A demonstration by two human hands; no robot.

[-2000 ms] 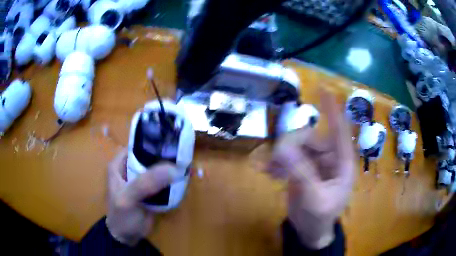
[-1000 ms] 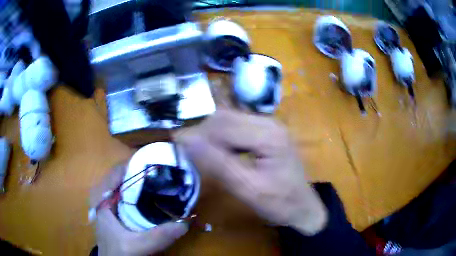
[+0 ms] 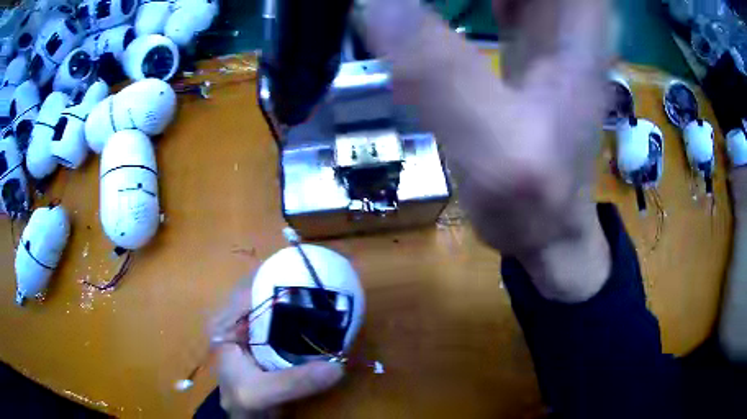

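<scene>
My left hand [image 3: 270, 383] grips a white camera shell [image 3: 308, 266] low in the picture. The shell's dark square opening faces up. Thin red and dark wires with small white plugs trail from it to both sides, and one dark lead lies over its top. My right hand [image 3: 524, 139] is raised at the upper centre right, large and blurred, with fingers spread; its fingertips run to the top edge and I cannot tell if it touches anything. The black electric screwdriver [image 3: 301, 57] hangs at the top, left of my right hand.
A silver screw feeder [image 3: 328, 184] stands behind the shell. Capsule-shaped camera units [image 3: 129, 188] are piled at the left. Part-assembled shells [image 3: 640, 151] with round covers [image 3: 681, 101] and wires stand at the right. Another person's arm [image 3: 734, 311] shows at the right edge.
My right hand has risen from beside the shell toward the screwdriver area. My left hand still holds the shell, now turned with its opening facing me. The view has swung left.
</scene>
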